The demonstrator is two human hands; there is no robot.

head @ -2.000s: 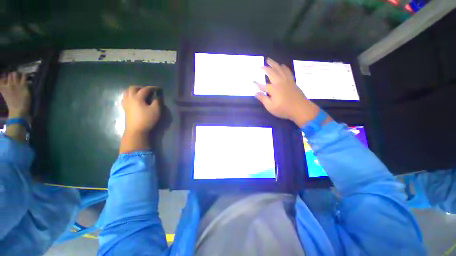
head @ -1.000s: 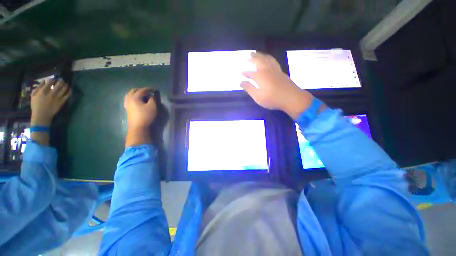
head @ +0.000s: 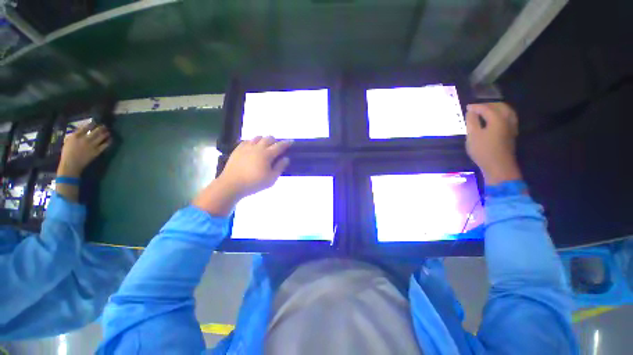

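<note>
Four tablets lie in a black foam tray (head: 347, 156), two rows of two. The upper left tablet (head: 285, 111) and the lower left tablet (head: 295, 211) glow white. The upper right tablet (head: 414, 111) is white with a faint pinkish right side. The lower right tablet (head: 423, 208) is white with purple and blue at its right. My left hand (head: 253, 165) lies palm down over the gap between the two left tablets and holds nothing visible. My right hand (head: 491, 132) is curled at the tray's right edge beside the upper right tablet; its fingertips are partly hidden.
The tray lies on a green bench (head: 153, 166) with a pale frame post (head: 520, 45) at the upper right. Black stacked trays (head: 576, 159) stand at the right. At the left a neighbour's hand (head: 83, 147) reaches over another tray. A blue stool (head: 593, 277) is at lower right.
My left hand has moved from the bench onto the left side of the tray. My right hand has moved from the upper left tablet to the tray's right edge. The lower right screen is now mostly white.
</note>
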